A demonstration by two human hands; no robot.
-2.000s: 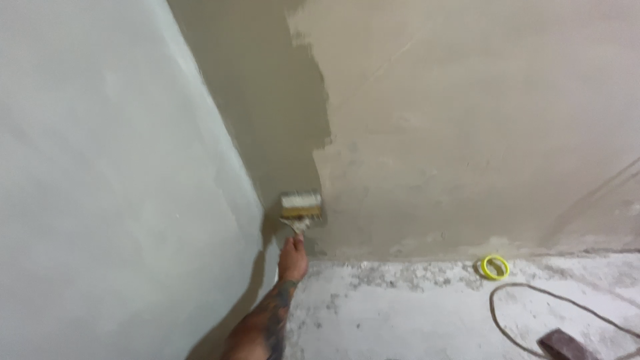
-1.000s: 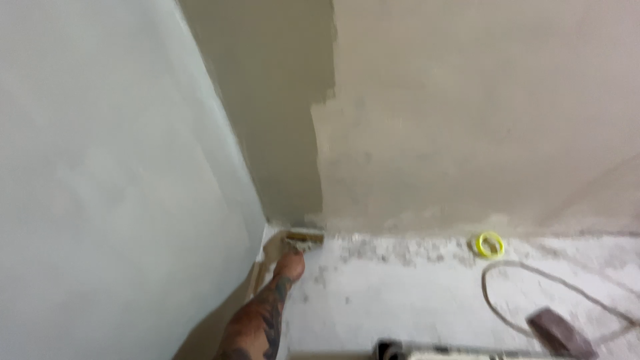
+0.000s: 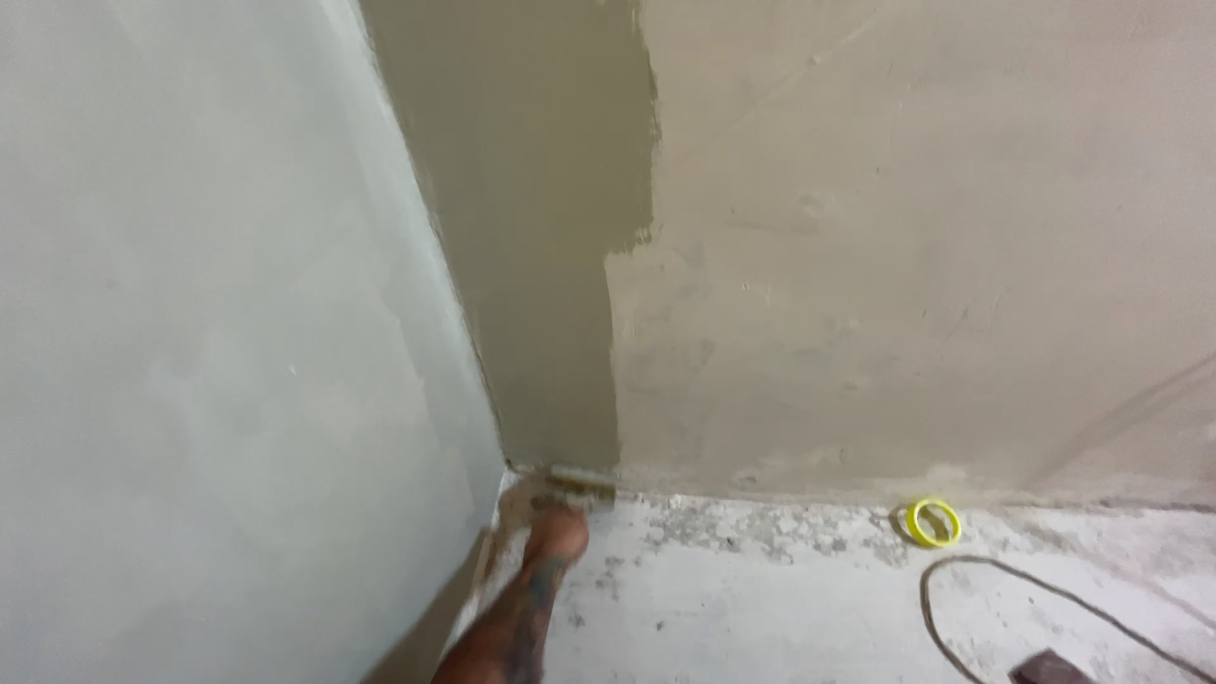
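My left hand (image 3: pixel 559 532), at the end of a tattooed forearm, holds a wide flat brush (image 3: pixel 584 488) low in the corner where the two walls meet the floor. Blur hides the brush's handle and the exact place of its bristles. Above it a darker, wet-looking strip (image 3: pixel 541 237) covers the beige wall (image 3: pixel 855 237) beside the corner, with a ragged right edge higher up and a straighter one lower down. My right hand is out of view.
A pale grey-blue wall (image 3: pixel 218 332) stands close on the left. On the whitish, stained floor (image 3: pixel 760 608) lie a yellow ring, seemingly a roll of tape (image 3: pixel 934 523), a looped cord (image 3: pixel 1054 591) and a dark brown object (image 3: pixel 1047 668), partly cut off.
From against the lower wall two seconds ago, my left hand has moved the brush down to the floor line. It has stayed near the corner since one second ago.
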